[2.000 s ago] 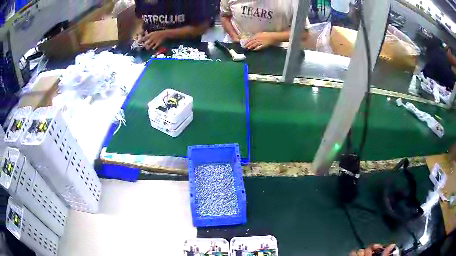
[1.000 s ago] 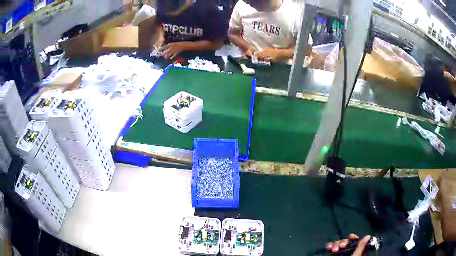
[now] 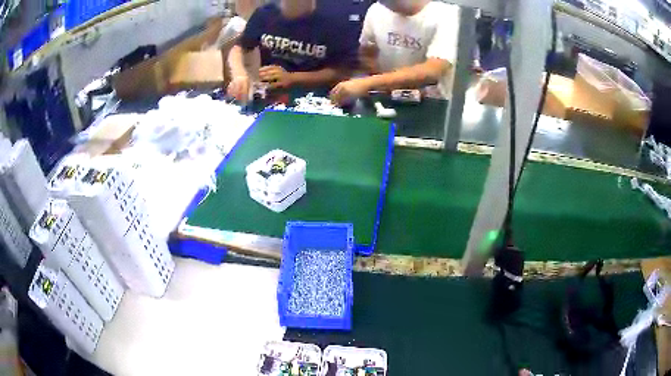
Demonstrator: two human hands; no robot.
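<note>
Two white housings with green circuit boards, the left one (image 3: pixel 290 360) and the right one (image 3: pixel 354 362), lie side by side at the bottom edge, cut off by it. The blue screw bin (image 3: pixel 316 275) stands behind them, with a heap of tiny silver screws (image 3: pixel 318 285) in it. Only a tiny fingertip-like bit of my right hand (image 3: pixel 524 372) shows at the bottom edge; whether it holds anything is hidden. My left hand is out of the picture.
Stacked white housings (image 3: pixel 121 228) stand at left on the white sheet (image 3: pixel 199 308). Two more (image 3: pixel 277 180) sit on the green line. A metal post (image 3: pixel 508 147), a black cylinder (image 3: pixel 508 283) and a black strap (image 3: pixel 588 301) are at right. Two people work across the line.
The view has shifted. My right hand, seen with a dark tool one second ago, has dropped almost wholly below the bottom edge. The paired housings sit lower in the picture than one second ago.
</note>
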